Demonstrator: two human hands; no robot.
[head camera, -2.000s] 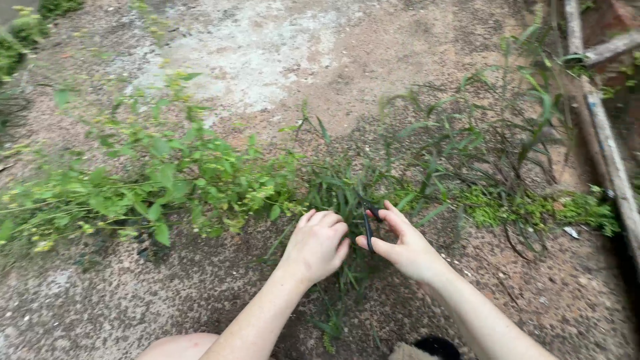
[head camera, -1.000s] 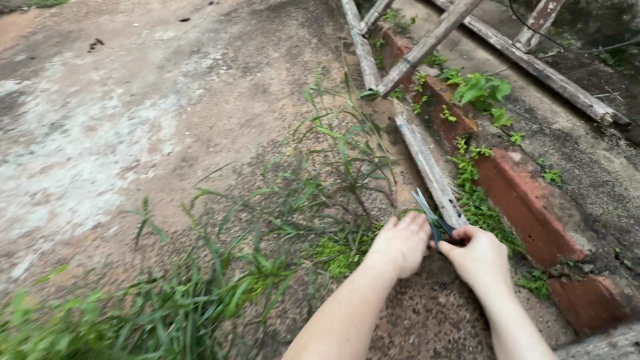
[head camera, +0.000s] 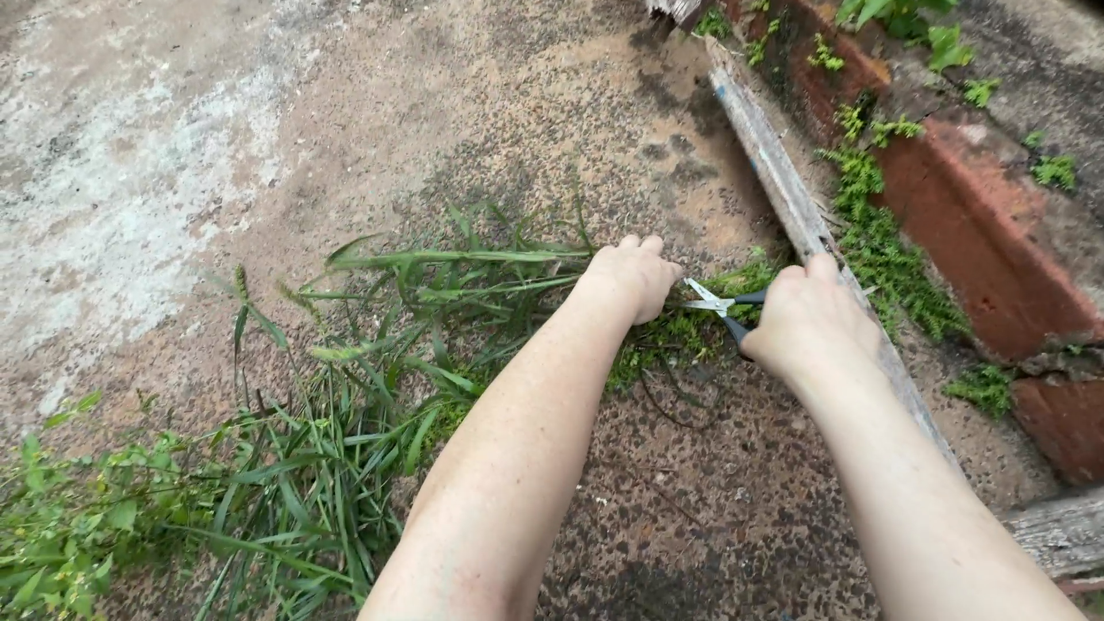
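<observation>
My left hand (head camera: 632, 278) grips a bunch of long green grass (head camera: 509, 276), whose blades spread to the left across the ground. In my right hand (head camera: 806, 323) is a pair of scissors (head camera: 718, 304) with dark handles, its metal blades parted and pointing at the base of the grass beside my left hand. Low leafy weeds (head camera: 664, 336) grow below and between the hands. My right hand is over the edge of a weathered wooden strip (head camera: 780, 185). The fingertips of my left hand are partly hidden.
More grass and leafy weeds (head camera: 112, 509) lie at the lower left. Red bricks (head camera: 983, 233) with small plants run along the right, beyond the wooden strip. Another weathered board (head camera: 1065, 530) is at the lower right. The ground is rough, pebbly concrete (head camera: 414, 112).
The view has swung right, toward the wooden strip and bricks. My left hand, near the scissors one second ago, now holds grass stretched out to the left.
</observation>
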